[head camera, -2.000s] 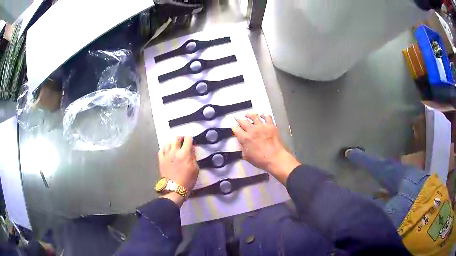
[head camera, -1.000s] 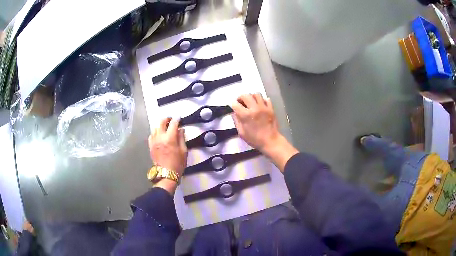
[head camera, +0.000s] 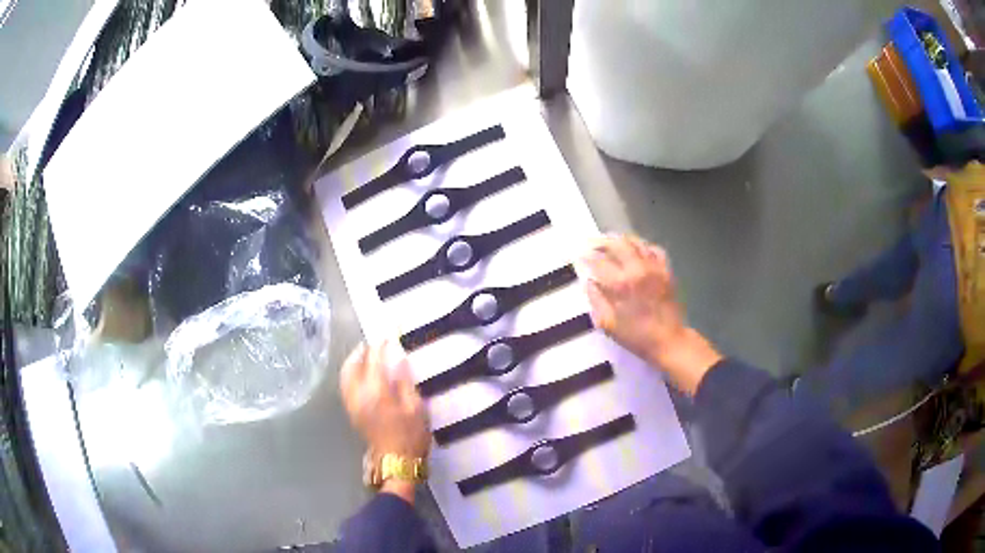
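A white carrier board (head camera: 362, 292) lies slanted in front of me. Several black watch-shaped bands lie across it in spaced rows, each with a pale round centre; one is the nearest band (head camera: 506, 472). My left hand (head camera: 387, 402), blurred and with a gold watch at the wrist, is at the board's left edge beside the left ends of the middle bands. My right hand (head camera: 637, 297) is at the right edge, its fingertips close to the fourth band's right end (head camera: 562, 279). Whether either hand grips the board is hidden.
A crumpled clear plastic bag (head camera: 254, 351) lies left of the board, with a white sheet (head camera: 173, 140) behind it. A black curved item (head camera: 362, 54) is behind the board. A large white rounded form (head camera: 691, 86) and a blue bin (head camera: 931, 67) are at right. A person stands at far right.
My hands have moved off the middle bands, outward to the board's two side edges. The view has shifted, so the board sits lower and more slanted. The person at right shows differently.
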